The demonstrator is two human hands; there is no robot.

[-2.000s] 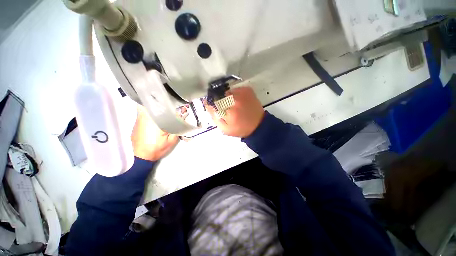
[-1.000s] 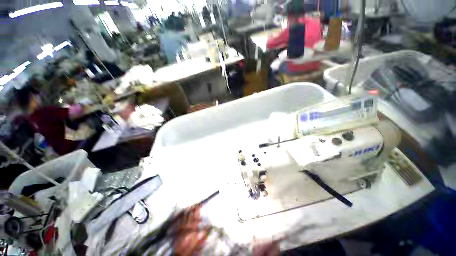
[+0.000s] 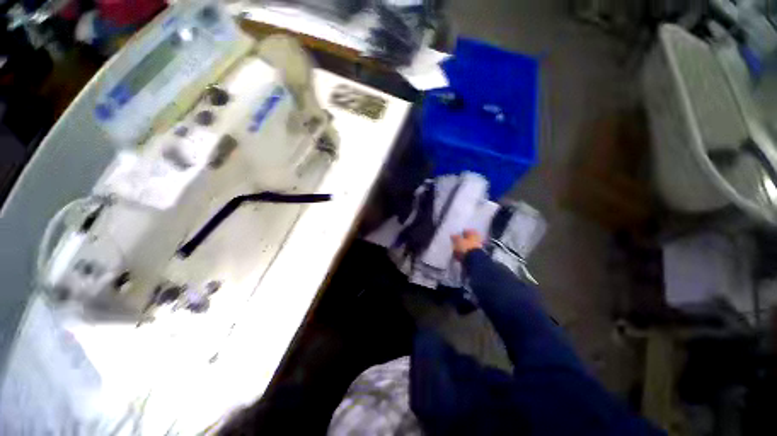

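My right hand (image 3: 467, 244) is small and blurred, at the end of a dark blue sleeve. It touches the upper side of a stack of pale grey-white and black pieces (image 3: 451, 213), which lies right of the table and below its top. Whether its fingers grip a piece cannot be told. A dark blurred shape at the bottom edge, by the table's front corner, may be my left hand or sleeve; its fingers cannot be made out.
The cream sewing machine (image 3: 273, 153) lies left on the white table (image 3: 315, 264), with a bent black strap (image 3: 243, 198) on it. A blue bin (image 3: 481, 119) stands beyond the stack. A pale tub (image 3: 699, 111) is at the far right.
The view has swung from the needle area, across the room, to the table's right side. My right hand has left the machine and is now at the stack.
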